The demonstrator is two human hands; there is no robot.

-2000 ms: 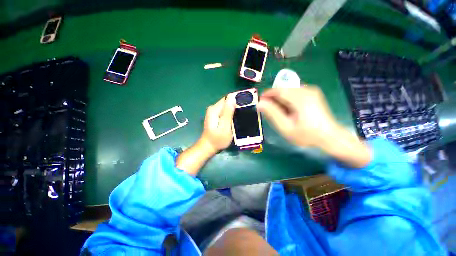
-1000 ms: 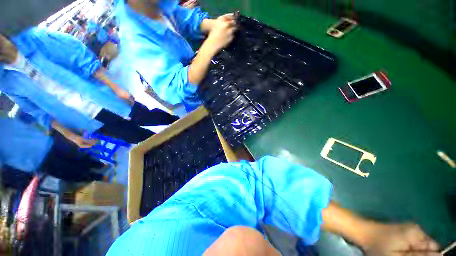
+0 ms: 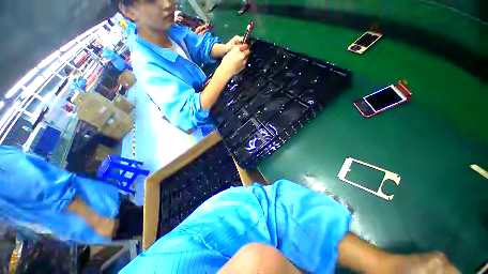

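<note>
My left hand [image 3: 428, 264] is at the bottom right edge, blurred and partly cut off. A small edge of something shows beside it at the rim; whether the hand holds it I cannot tell. My right hand is out of the picture. A handset module [image 3: 383, 100] with a dark screen and red edges lies on the green mat. A smaller pale-framed module [image 3: 365, 42] lies farther back. An empty cream-white frame [image 3: 369, 178] with a round notch lies nearer me. A short cream strip [image 3: 480, 171] lies at the right edge.
A black blister tray [image 3: 278, 96] lies on the mat's left side. A cardboard carton [image 3: 152, 206] with black trays stands beside the table. A person in a blue smock [image 3: 166, 80] holds a small item over the tray. Another blue-clad person is at lower left. A blue stool [image 3: 122, 171] stands behind.
The view has swung left from the mat to the tray, carton and people. My right hand and the module held in my left hand two seconds ago have left view. The person at far left has moved lower.
</note>
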